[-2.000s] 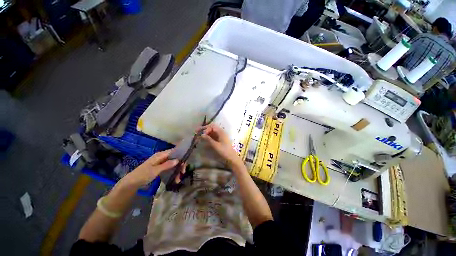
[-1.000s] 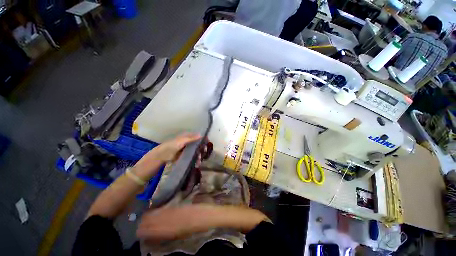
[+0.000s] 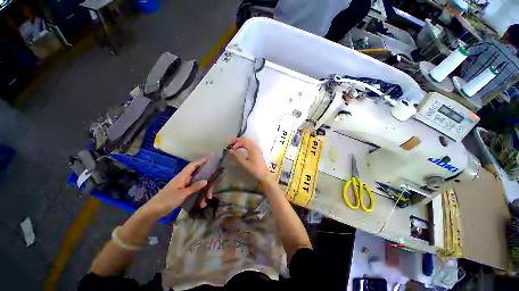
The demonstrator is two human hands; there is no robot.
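A bundle of grey curved fabric pieces (image 3: 211,166) with dark edges is in my left hand (image 3: 181,186), over my lap. My right hand (image 3: 248,159) pinches the far end of the bundle, where a long grey strip (image 3: 248,105) with a dark edge begins. The strip runs away from me across the white table to its back edge. Dark pieces hang below my left hand above the beige-brown cloth (image 3: 227,241) on my lap. The fingertips of my right hand partly hide the join between strip and bundle.
A blue crate (image 3: 102,199) stands at the left, with thick grey bundles (image 3: 130,120) on top. Yellow-handled scissors (image 3: 358,193) lie on the bed of the white sewing machine (image 3: 407,149). A white trough (image 3: 324,48) is behind the table. A person (image 3: 494,62) is at the upper right.
My right hand has come back from low across my lap to the bundle's far end. My left hand has moved down the bundle. The view has shifted slightly.
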